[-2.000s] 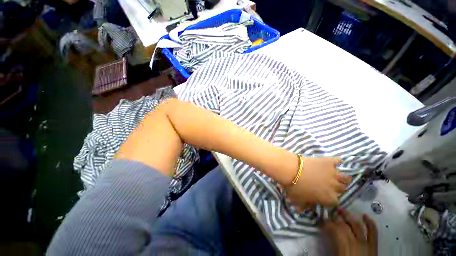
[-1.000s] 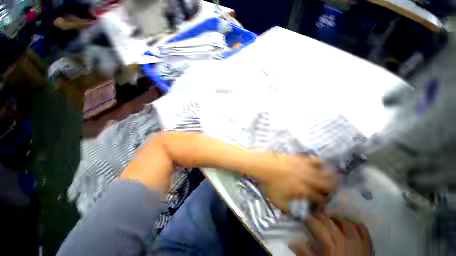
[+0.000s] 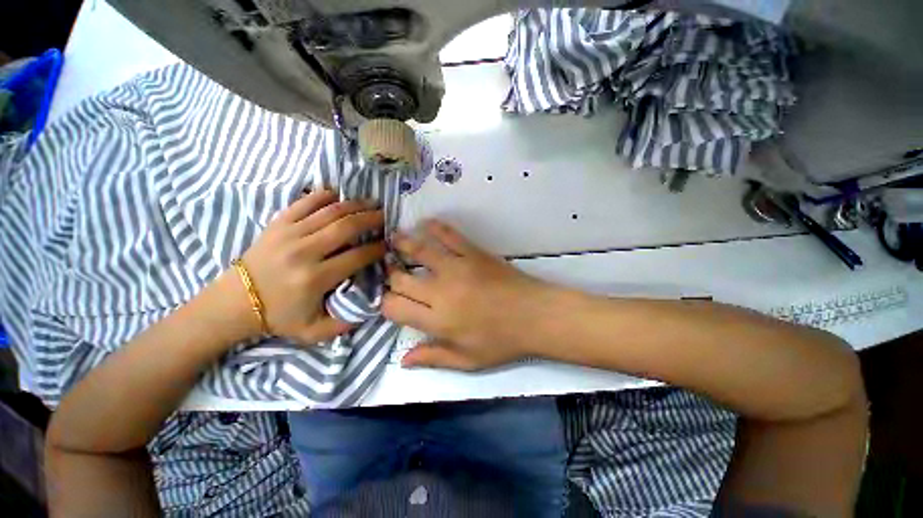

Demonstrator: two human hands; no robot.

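Observation:
A grey-and-white striped garment (image 3: 152, 202) is spread left of the needle area. Its narrow folded edge (image 3: 383, 192) runs from under the machine head (image 3: 263, 51) toward the table's front edge. A cream ribbed knob (image 3: 389, 143) hangs beside the needle, which is hidden. My left hand (image 3: 314, 258) lies on the garment, fingers pressing it beside the folded edge. My right hand (image 3: 455, 298) is just right of it, its fingertips at the folded edge and pinching it. A small dark thing shows between its fingers, too small to name.
Bunched striped pieces (image 3: 678, 81) lie on the bed behind right. Dark snips (image 3: 825, 238) and a printed measuring tape (image 3: 845, 307) are at the right. A blue basket (image 3: 49, 96) shows at far left. Striped cloth (image 3: 658, 450) hangs below the table edge.
The view has swung from the left side to straight over the machine. Both hands are now near the needle area at the folded edge, and the right arm has come fully into view.

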